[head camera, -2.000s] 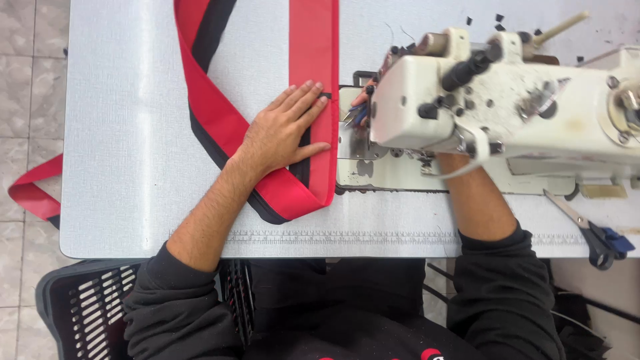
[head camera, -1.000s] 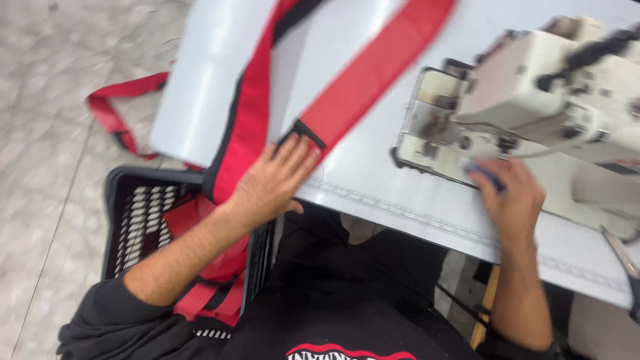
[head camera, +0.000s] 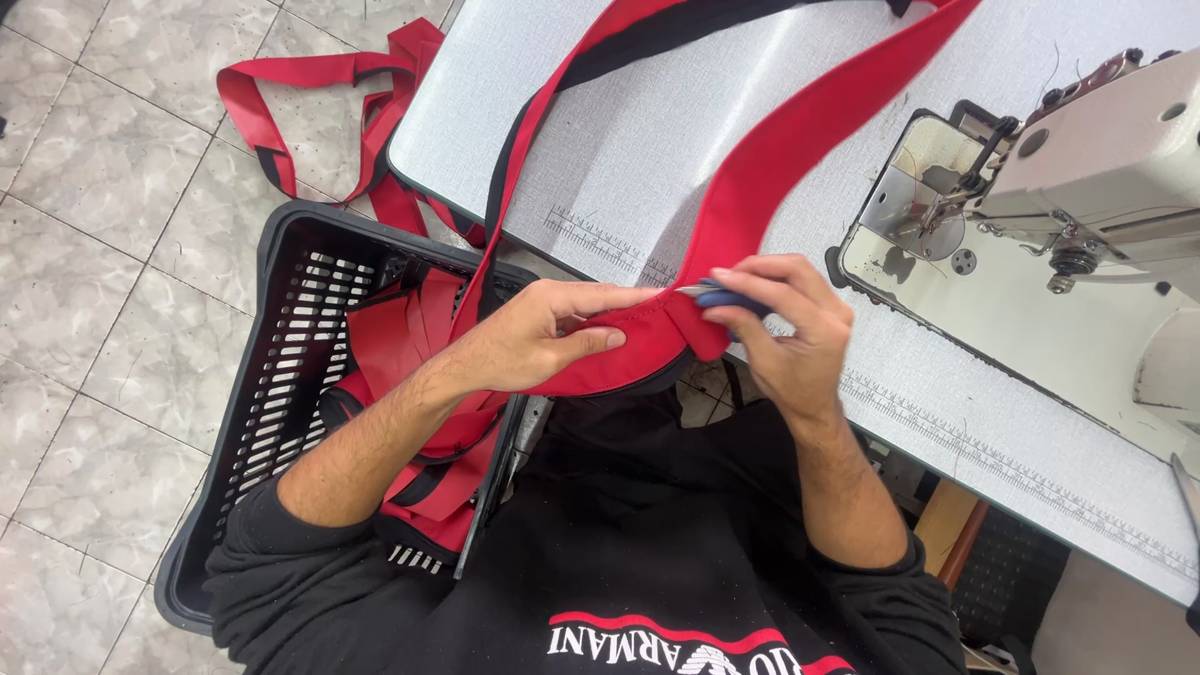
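My left hand (head camera: 548, 333) grips a red fabric strip with black backing (head camera: 609, 361) over the table's front edge, thumb on its red face and index finger along its stitched edge. In my right hand (head camera: 787, 328) is a pair of small blue-handled thread snips (head camera: 727, 298), its metal tips touching the strip's edge just past my left index finger. A wide red band (head camera: 778, 159) runs from there up across the table, and a narrower red and black length comes back down toward the basket.
At the right stands a sewing machine (head camera: 1106, 159) on the pale table (head camera: 647, 159). A black plastic basket (head camera: 272, 403) with red and black pieces is at my left. More red strap (head camera: 281, 89) lies beyond the table's left corner. Scissors (head camera: 1186, 487) show partly at the right edge.
Both hands have come together at the strip's edge; a second ago the right hand was by the sewing machine with the blue tool. The strip has been lifted off the table's edge. The view has shifted left.
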